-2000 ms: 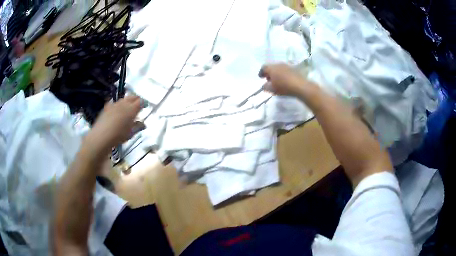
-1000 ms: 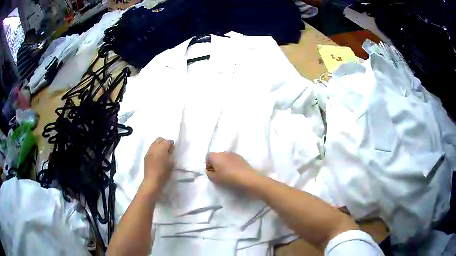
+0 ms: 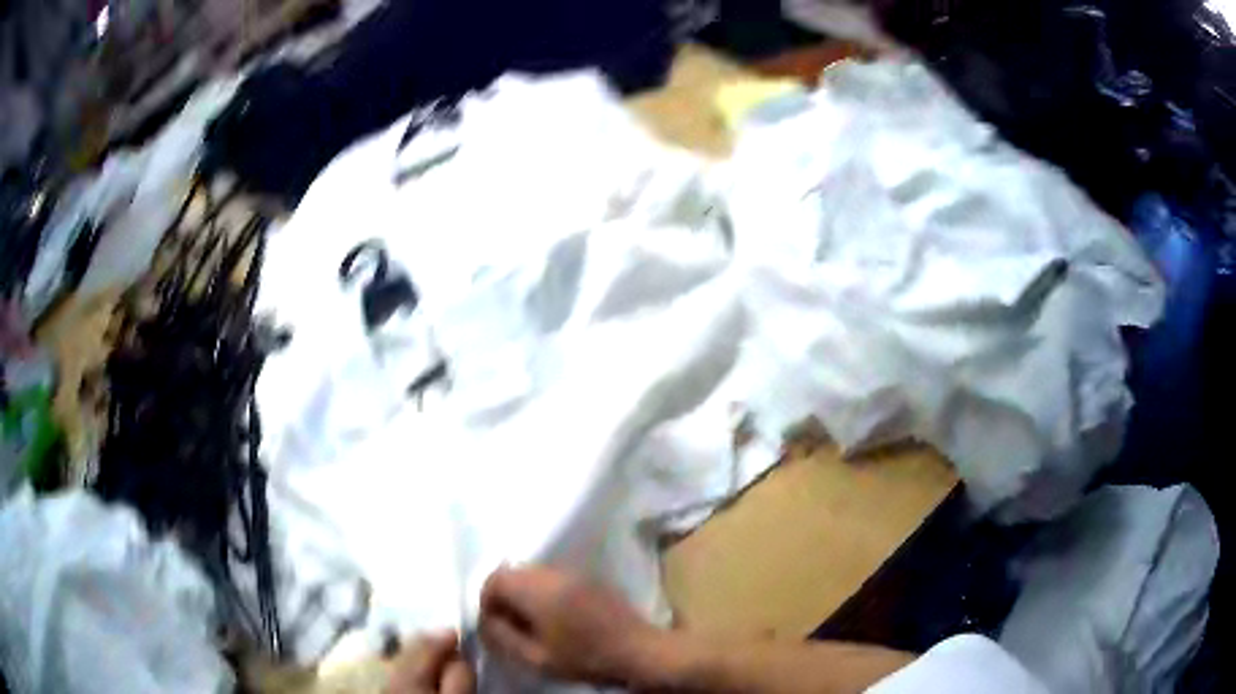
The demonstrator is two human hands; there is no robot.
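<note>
A white jacket lies bunched and blurred in front of me. A black hanger hook stands out at its upper left, with dark parts below it. My right hand is closed on the jacket's white cloth near the bottom edge of the view. My left hand is just left of it, cut off by the bottom edge, its curled fingers closed on the cloth. The fingertips of both hands are blurred.
A black hanger tangle lies at left, above a white heap. A crumpled white jacket pile fills the right. A yellow slip and dark garments lie at the far side. Bare wood table shows at lower right.
Both hands have moved down towards my body. The jacket, earlier spread flat with its front visible, is now bunched and shifted, and a black hook shows on it.
</note>
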